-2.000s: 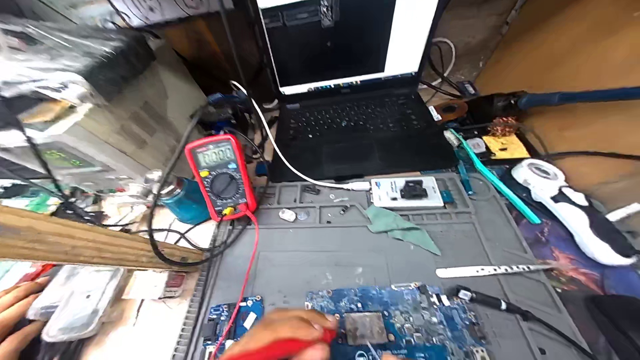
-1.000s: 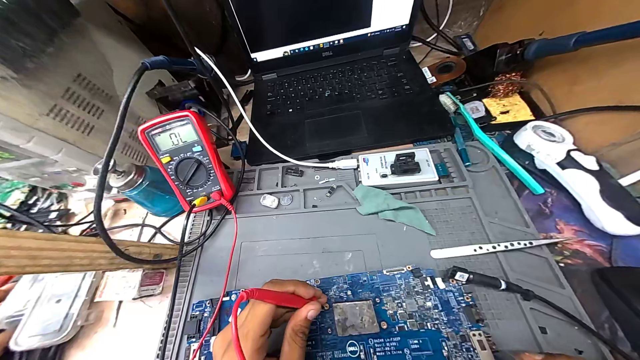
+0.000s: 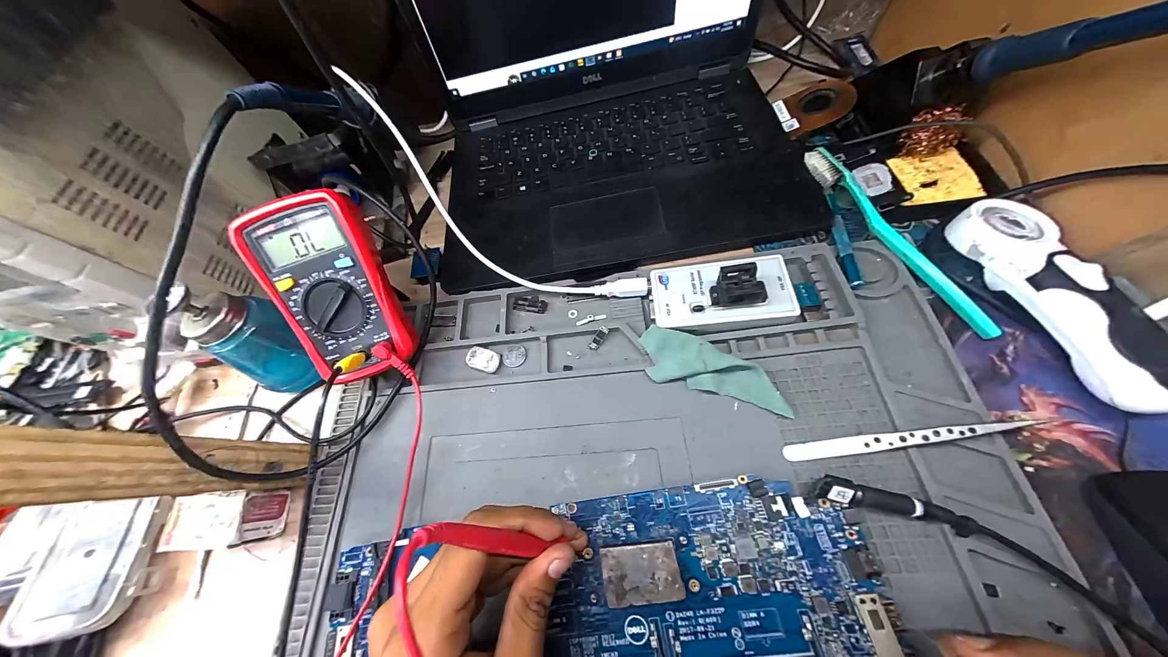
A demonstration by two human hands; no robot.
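Observation:
My left hand (image 3: 488, 584) grips a red multimeter probe (image 3: 493, 538) between thumb and fingers. Its tip end is over a blue Dell laptop motherboard (image 3: 730, 538), just left of a grey metal chip plate (image 3: 641, 573). Only a bit of my right hand (image 3: 990, 646) shows at the bottom edge, right of the board; what it holds is hidden. The red digital multimeter (image 3: 324, 283) leans at the left, its display reading OL, with the red lead plugged in. A black cable's plug (image 3: 849, 495) lies at the board's upper right corner.
Behind the grey silicone mat (image 3: 547, 411) stands an open Dell laptop (image 3: 602, 201). A white chip programmer (image 3: 725, 294), green cloth (image 3: 716, 365) and metal tweezers (image 3: 903, 440) lie on the mat. At right are a teal brush (image 3: 903, 246) and a white-and-black handheld tool (image 3: 1063, 292); a blue bottle (image 3: 251, 338) is left.
My left hand has brought the red probe to beside the chip plate. The meter showed digits two seconds ago and now reads OL. A hand at the far left edge has left the view.

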